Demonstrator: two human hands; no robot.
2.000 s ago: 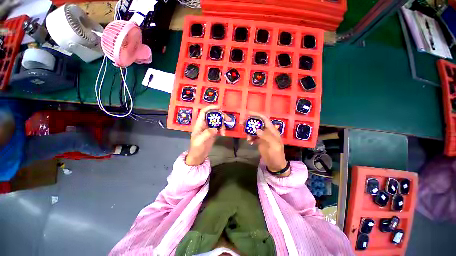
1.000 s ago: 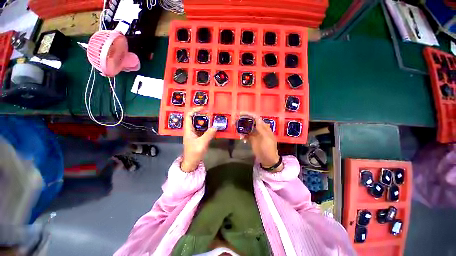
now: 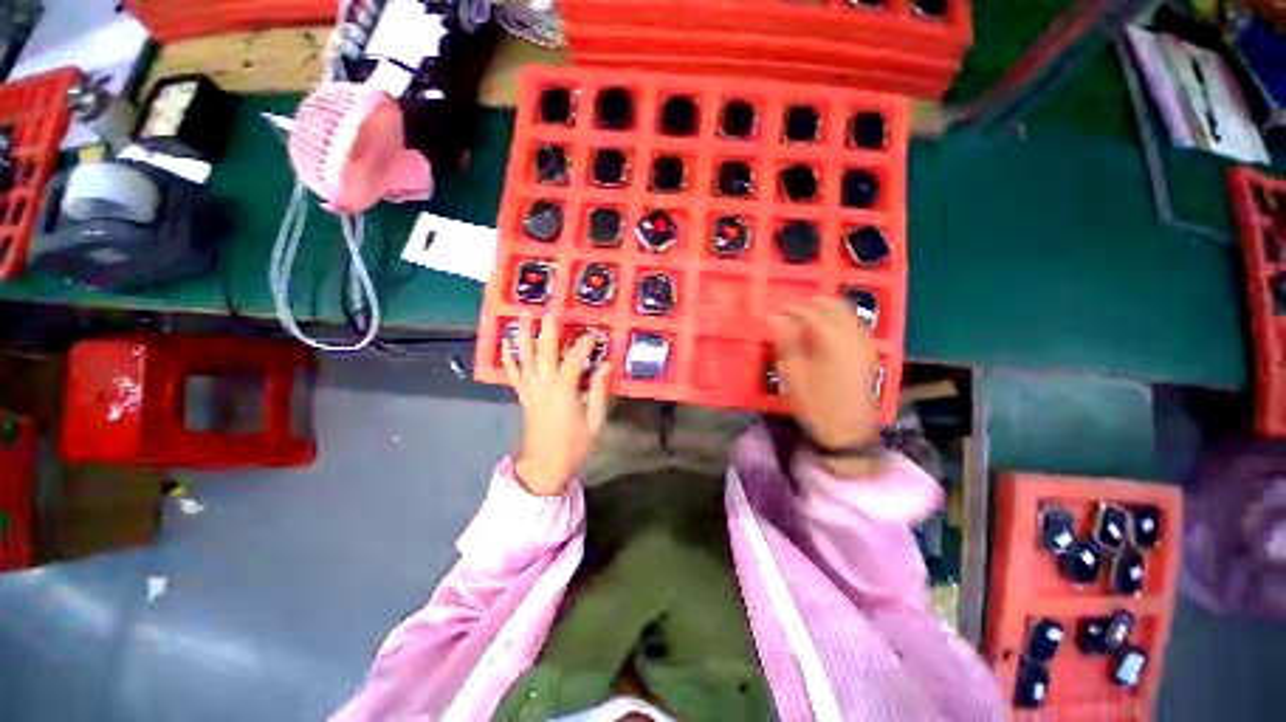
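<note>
A red tray [image 3: 712,261] with square pockets lies on the bench, most pockets holding dark smartwatches; a few screens show red marks. My left hand [image 3: 557,395] is over the tray's front left corner, fingers spread, partly covering two watches in the front row. A watch [image 3: 585,347] shows beside its thumb. My right hand [image 3: 829,370] is blurred over the front right pockets and hides part of them; whether it holds anything cannot be seen. A watch [image 3: 656,294] sits in the fourth row, with an empty pocket [image 3: 722,299] to its right. Another watch [image 3: 647,354] lies in the front row.
Stacked red trays [image 3: 762,50] stand behind. A pink fan [image 3: 353,148], white paper slip [image 3: 449,246] and tape dispenser [image 3: 120,219] are at left. A side tray [image 3: 1079,578] holds loose watches at lower right. A red stool [image 3: 191,402] stands on the floor at left.
The third pocket of the fourth row, empty before, now holds a watch. My right hand has moved right from the front row's middle; my left fingers have spread. The person at left is gone from view.
</note>
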